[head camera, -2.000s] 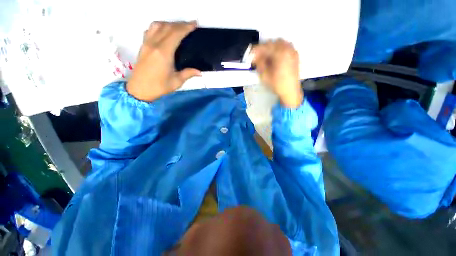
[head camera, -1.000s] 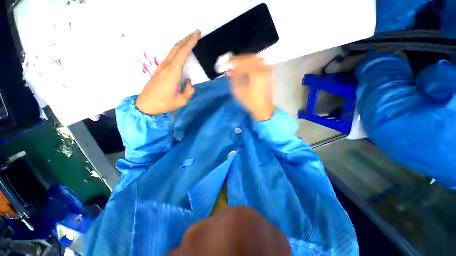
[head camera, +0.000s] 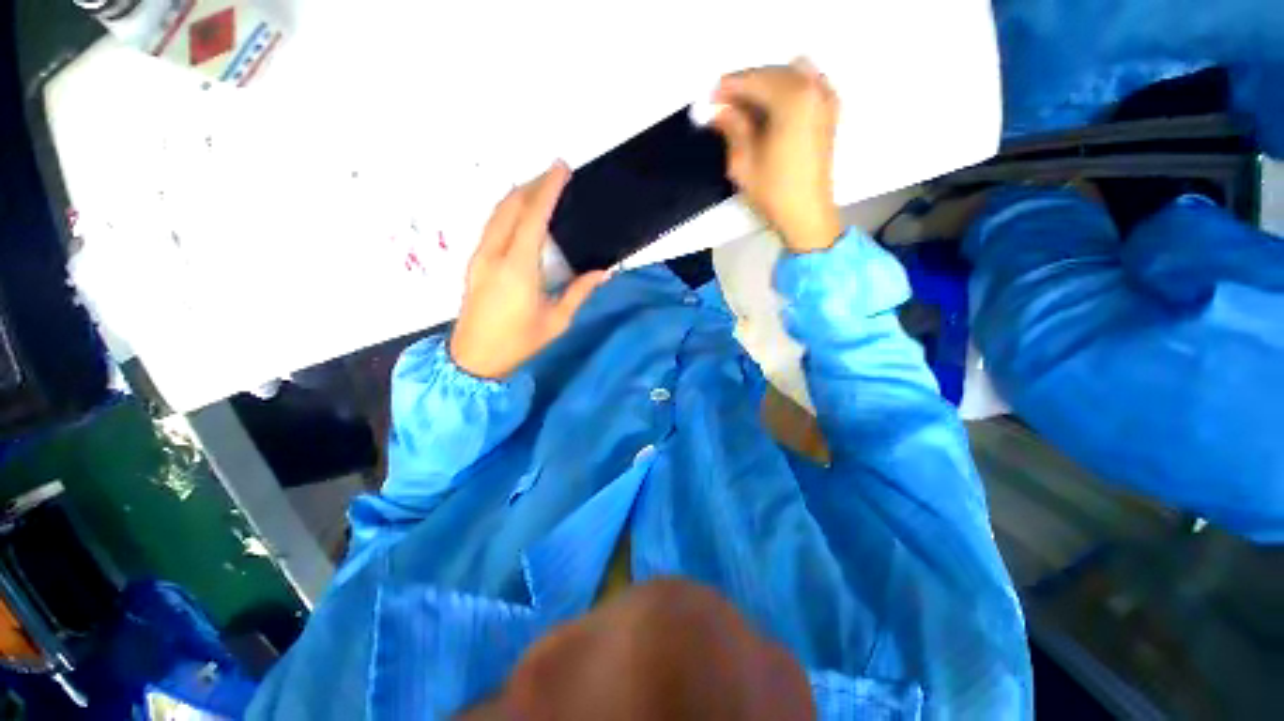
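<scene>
A flat glossy black phone screen (head camera: 641, 193) lies tilted at the front edge of the white work surface (head camera: 465, 85). My left hand (head camera: 514, 275) holds its left end, with the fingers along the left side and the thumb at the near corner. My right hand (head camera: 775, 141) is at its right end, with a small white wiping cloth (head camera: 704, 111) pinched in the fingertips at the far right corner. The cloth is mostly hidden by the fingers.
A white bottle with a red diamond mark (head camera: 211, 38) is at the far left corner, cut off by the frame. Small red marks show on the white surface. A person in a blue smock (head camera: 1127, 338) sits close at the right, beside a blue stool (head camera: 941, 303).
My left hand has closed onto the screen's left end. My right hand has moved from the near edge to the far right corner with the cloth. The bottle has come into view.
</scene>
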